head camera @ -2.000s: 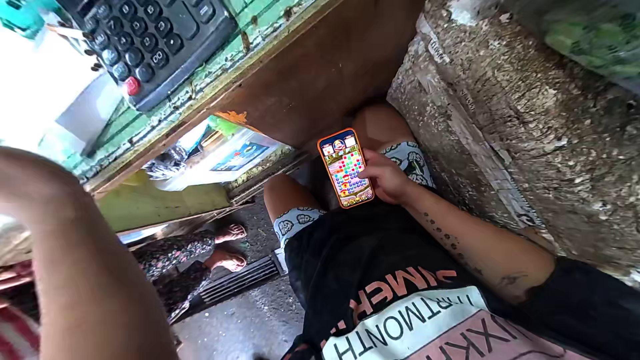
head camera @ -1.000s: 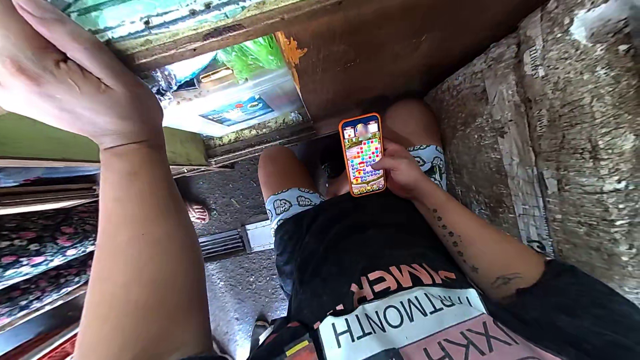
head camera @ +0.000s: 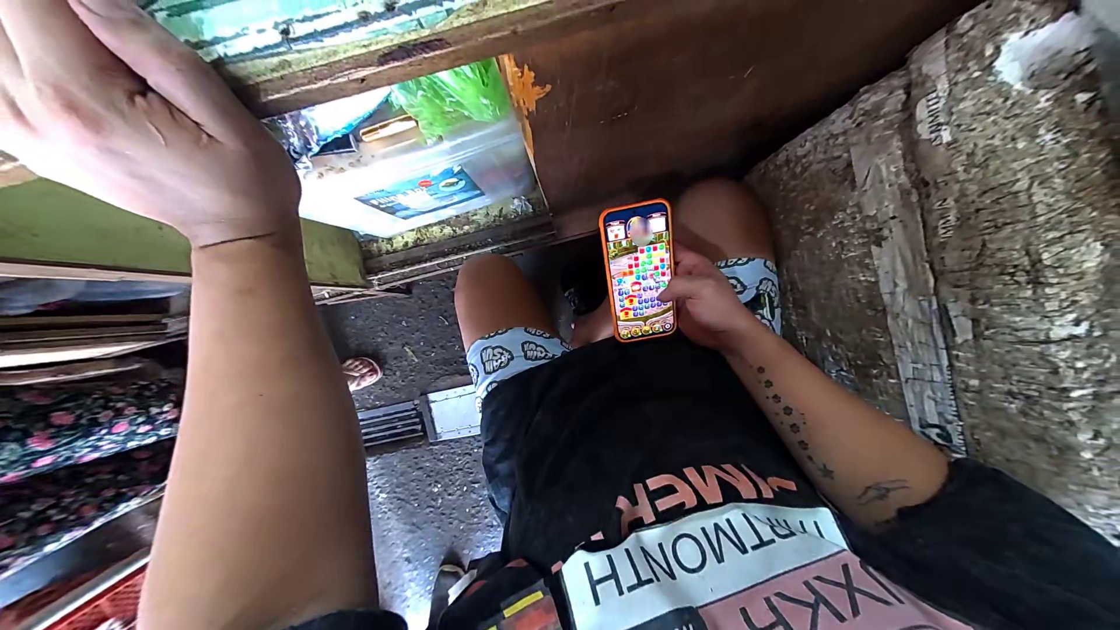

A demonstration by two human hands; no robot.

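Observation:
In the head view my right hand [head camera: 710, 302] grips a smartphone in an orange case [head camera: 643, 271], upright over my lap. Its lit screen shows a colourful tile puzzle game, and my thumb lies on the screen's right edge. My left hand [head camera: 131, 131] is raised at the upper left, close to the edge of a worn green counter [head camera: 324, 31]. Its fingers run out of the frame, so what they touch is hidden. I wear a black printed T-shirt [head camera: 630, 411] and light blue patterned shorts [head camera: 516, 354].
Beneath the counter is a clear plastic container [head camera: 420, 188] beside green plastic strips [head camera: 455, 96]. A rough, peeling surface [head camera: 1032, 262] rises at the right. Another person's foot [head camera: 360, 372] and floral fabric [head camera: 79, 429] show at the left. A metal drain grate [head camera: 392, 423] lies in the floor.
The view has shifted, and the calculator seen on the counter two seconds ago is out of frame. More of my left hand has come into view. The phone remains in my right hand.

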